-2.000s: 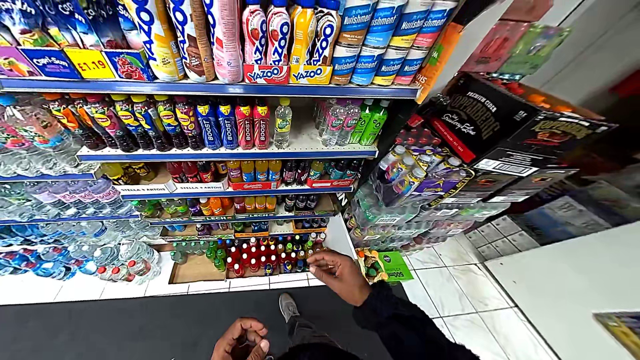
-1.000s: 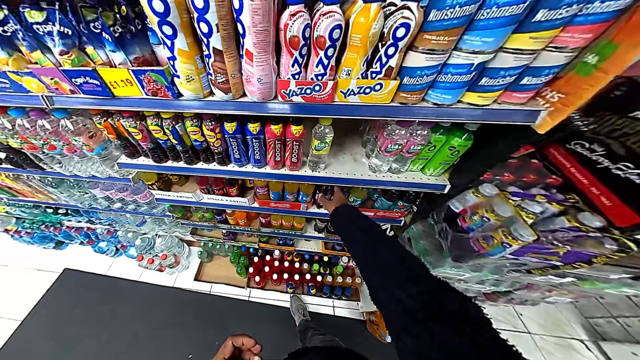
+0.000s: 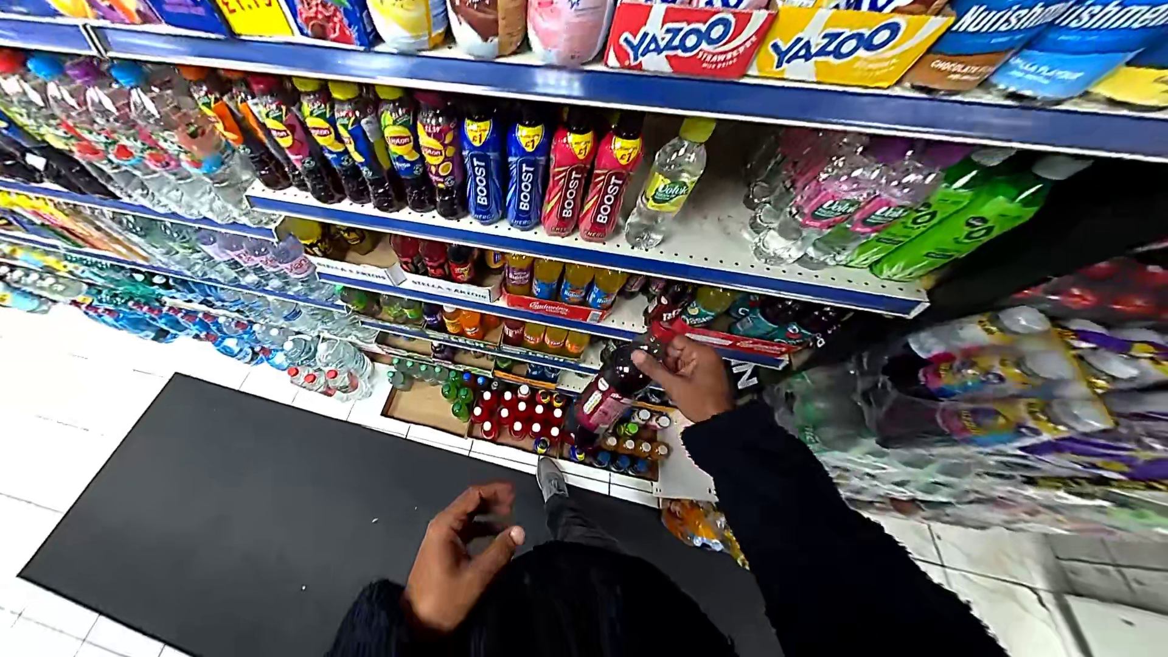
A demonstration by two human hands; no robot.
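My right hand (image 3: 689, 374) grips a dark plastic drink bottle (image 3: 607, 397) by its cap end, in front of the lower shelves. The bottle tilts, its cap up toward the hand, and has a pinkish label. Low in the view, my left hand (image 3: 465, 552) hangs over the dark mat with its fingers apart and curled, holding nothing. Above the held bottle, a red cardboard tray edge (image 3: 721, 339) fronts a row of bottles. A lone clear Volvic bottle (image 3: 671, 187) stands beside red Boost bottles (image 3: 610, 178) on the shelf above.
A blue-edged shelf (image 3: 584, 87) with Yazoo packs (image 3: 689, 38) crosses the top. Shrink-wrapped bottle packs (image 3: 985, 392) are stacked at the right. Red bottles with white caps (image 3: 518, 411) stand at floor level. A dark mat (image 3: 274, 511) lies on the tiles, with my shoe (image 3: 550, 479) at its edge.
My right hand, which was reaching in at the shelf one second ago, now holds a dark bottle out in front of it. More of my left hand shows. The view has moved closer to the shelves.
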